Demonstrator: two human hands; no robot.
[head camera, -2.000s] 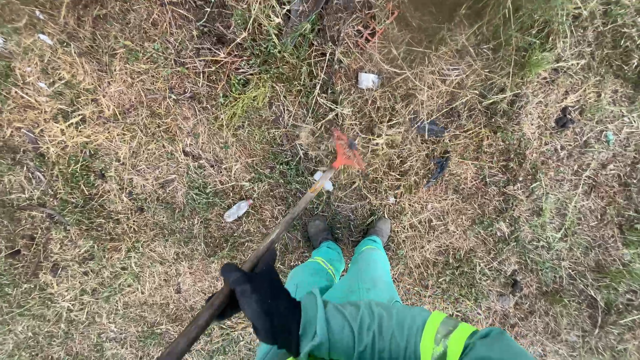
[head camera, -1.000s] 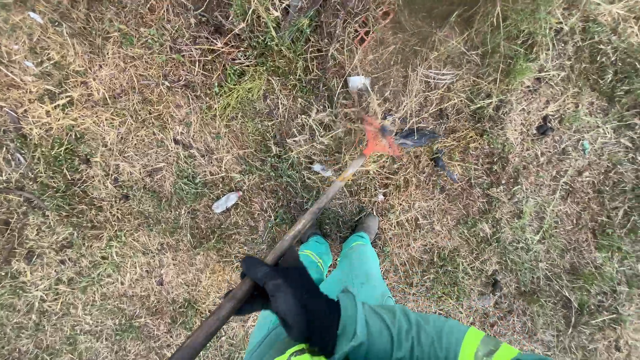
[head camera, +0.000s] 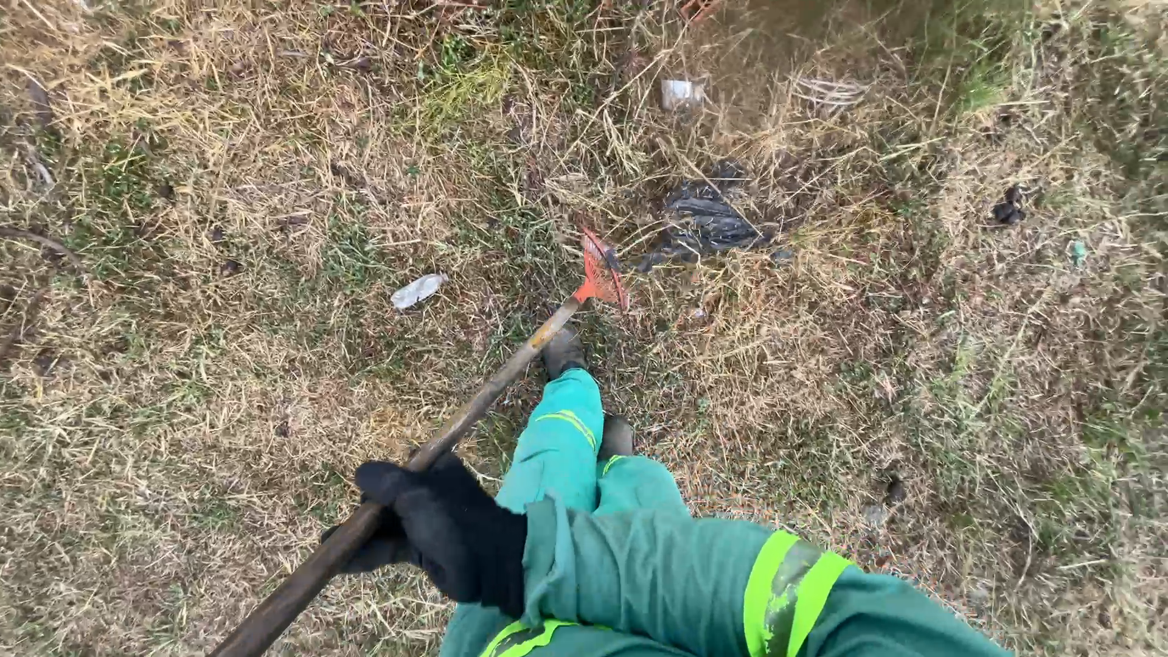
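Observation:
My right hand (head camera: 438, 529), in a black glove, is closed around the worn wooden handle (head camera: 474, 411) of a rake. The handle runs from the lower left up to an orange-red rake head (head camera: 602, 272), which stands just beyond my boots. Crumpled black plastic sheeting (head camera: 712, 219) lies in the dry grass to the right of the head, close to its edge; whether they touch I cannot tell. My left hand is out of view. A green sleeve with yellow reflective bands covers my right arm.
Left of the rake head lies a clear plastic bottle (head camera: 419, 291). A white piece of litter (head camera: 682, 94) is farther ahead, and a small black scrap (head camera: 1011, 205) lies at the right. My boots (head camera: 563, 351) stand on dry, uneven grass.
The rake head has moved from over the black plastic to its left side, and more of the plastic shows. My left boot has come ahead of the right one.

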